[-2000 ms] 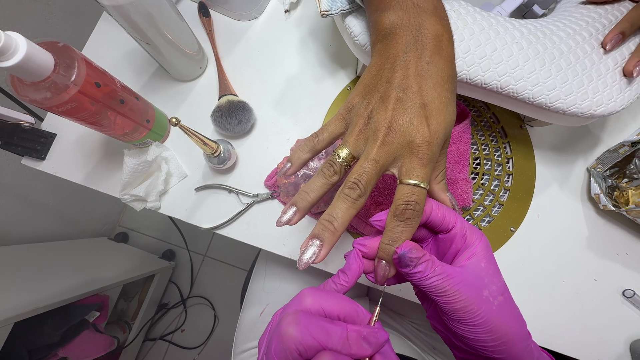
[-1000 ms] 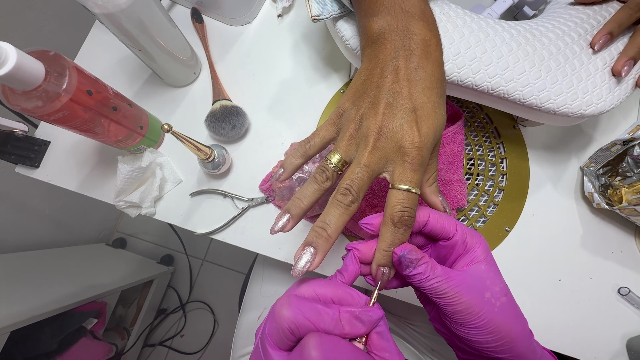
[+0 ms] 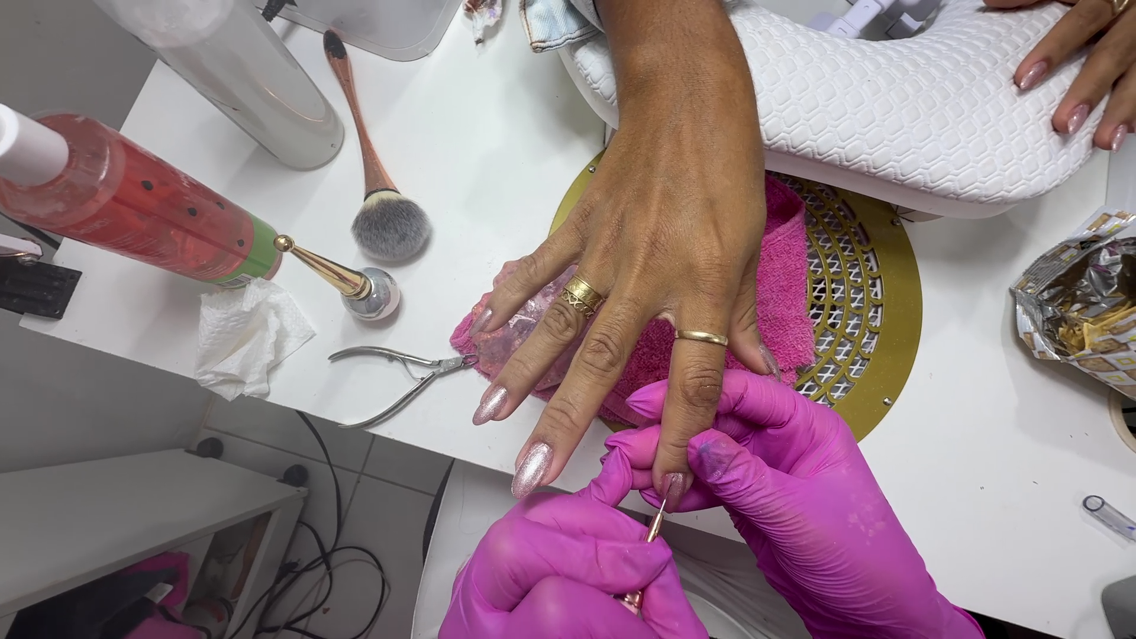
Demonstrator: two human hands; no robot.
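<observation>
My left hand (image 3: 568,568), in a magenta glove, grips a thin rose-gold nail-art brush (image 3: 655,525); its fine tip is at the index fingernail (image 3: 674,490) of another person's hand (image 3: 674,195). My right hand (image 3: 799,488), gloved alike, holds that fingertip between thumb and fingers. The person's hand wears gold rings and lies palm down over a pink towel (image 3: 785,266). Its middle and ring nails are shiny metallic pink; the index nail looks darker. A silver cuticle nipper (image 3: 408,373) lies left of the fingers, its jaws touching the towel's edge.
A nail polish bottle (image 3: 371,295), crumpled tissue (image 3: 248,339), fluffy brush (image 3: 390,226), red pump bottle (image 3: 133,195) and clear bottle (image 3: 257,98) are at left. Behind are a gold grille (image 3: 874,355) and white hand rest (image 3: 887,106) bearing the person's other hand (image 3: 1092,71). An opened foil packet (image 3: 1078,302) stands right.
The thin brush in my left hand has shifted and tilted slightly at the index nail. My right hand keeps its hold on the finger.
</observation>
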